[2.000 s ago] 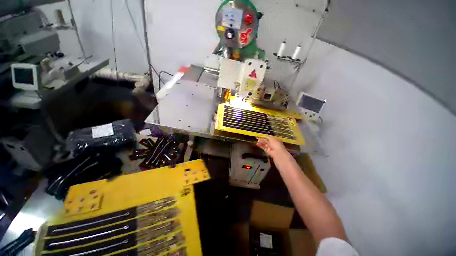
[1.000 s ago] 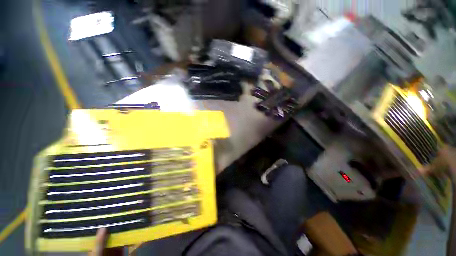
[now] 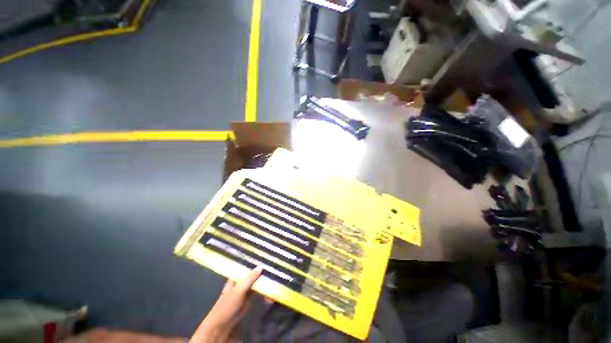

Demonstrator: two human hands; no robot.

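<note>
A yellow template (image 3: 362, 288) lies tilted in front of me over the near edge of the metal table. Black strips (image 3: 268, 224), each with a pale line, lie in its parallel slots. Grey-metallic rows fill the slots' right part. A yellow tab sticks out at its right corner. My left hand (image 3: 231, 301) grips the template's near edge, thumb on top near the lowest strip, fingers hidden underneath. My right hand is not in view.
The metal table (image 3: 435, 201) bears a small bundle of black strips (image 3: 331, 117), a larger black pile (image 3: 445, 144), a plastic bag (image 3: 512, 134) with a white label and crossed strips (image 3: 512, 218). An open carton (image 3: 251, 137) stands at the table's left. A stool (image 3: 321, 40) stands beyond.
The view has swung left, away from the sewing machine and the second template. My right hand has left the picture. My left hand still holds the near template, now turned at a slant.
</note>
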